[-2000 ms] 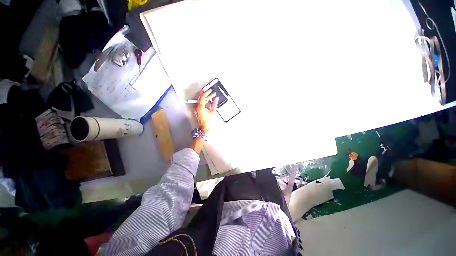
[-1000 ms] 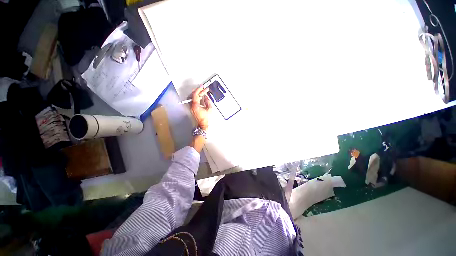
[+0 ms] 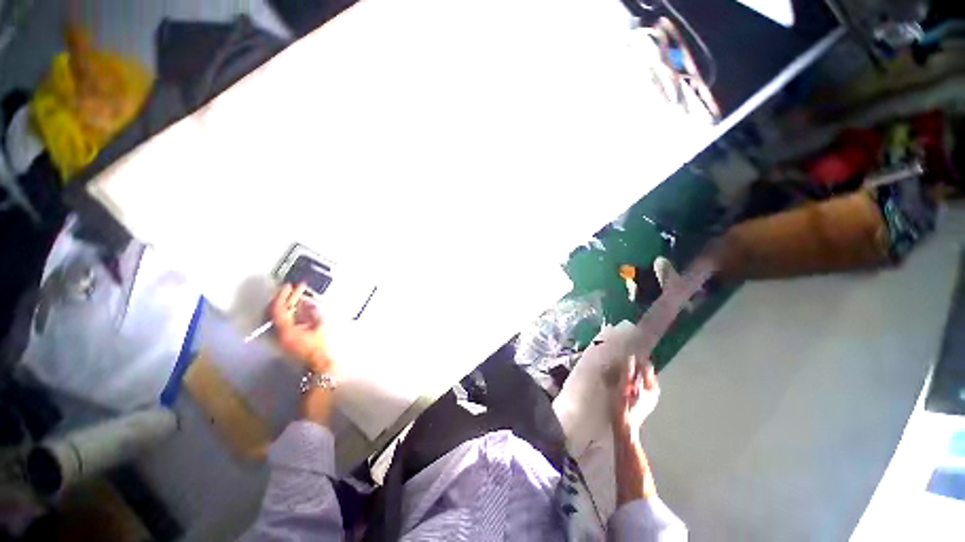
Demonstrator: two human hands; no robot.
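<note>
The white pattern paper (image 3: 423, 169) is overexposed and shows no readable lines. My left hand (image 3: 301, 326) rests at its lower left, with a short white stick (image 3: 259, 330), perhaps a cigarette, between the fingers. The fingertips are at the lower left end of the smartphone (image 3: 310, 273), which lies on the paper with a dark patch on its screen. My right hand (image 3: 637, 397) is low, right of my body and off the paper, its fingers closed at the lower end of a long pale pinkish strip (image 3: 672, 305), seemingly the pattern ruler. Blur hides the exact grip.
Left are a flat tan block (image 3: 225, 404), a white bottle (image 3: 106, 445) and papers with a blue edge (image 3: 183, 353). Looped bands (image 3: 683, 66) lie at the paper's far end. Below the table edge are scraps on green, a brown roll or box (image 3: 809, 238) and a pale surface (image 3: 788, 371).
The view has turned and shifted right. My right hand has come into view at the strip. My left hand remains by the phone with the white stick.
</note>
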